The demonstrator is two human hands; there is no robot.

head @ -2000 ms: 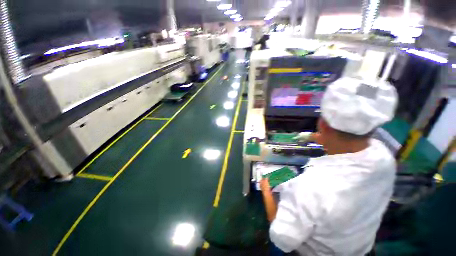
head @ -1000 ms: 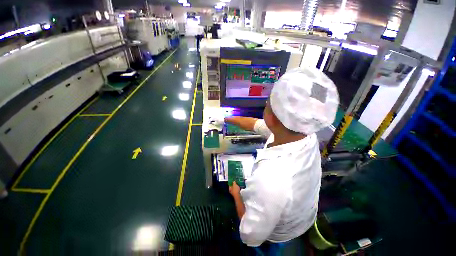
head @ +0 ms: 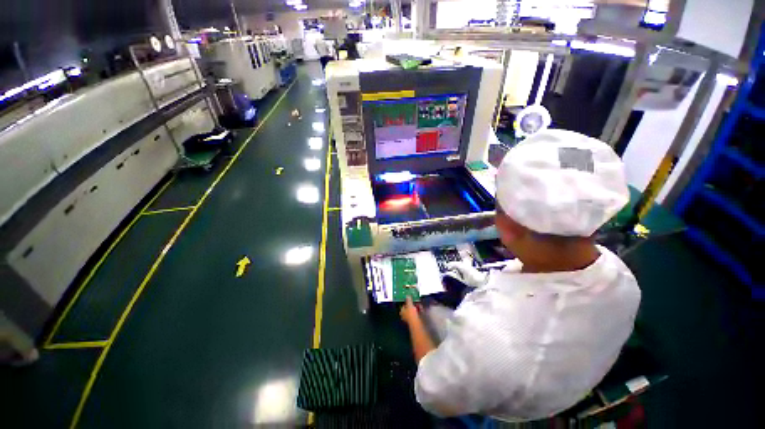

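Observation:
Neither of my hands is in the picture. Nearest in front of me, a person (head: 528, 335) in white cap and coat faces a cream AOI machine (head: 342, 109). The person's bare left-side hand holds a green circuit board (head: 404, 278) over a white sheet (head: 429, 272) on the front shelf. Their other hand, in a white glove (head: 464, 272), is near the keyboard (head: 453, 255). The monitor (head: 417, 130) shows green and red panels. The open bay (head: 419, 197) glows red and blue.
A slotted board rack (head: 337, 379) with green stripes stands on the floor at the lower middle. A long cream machine (head: 92, 193) and a low cart (head: 201, 155) line the left. Blue shelving (head: 738, 184) is at the right. Another green board (head: 360, 234) lies on the machine's left corner.
The person's gloved hand has moved from the machine's left corner to the front shelf. The bay now glows red and blue. The view has shifted, and the person appears further right.

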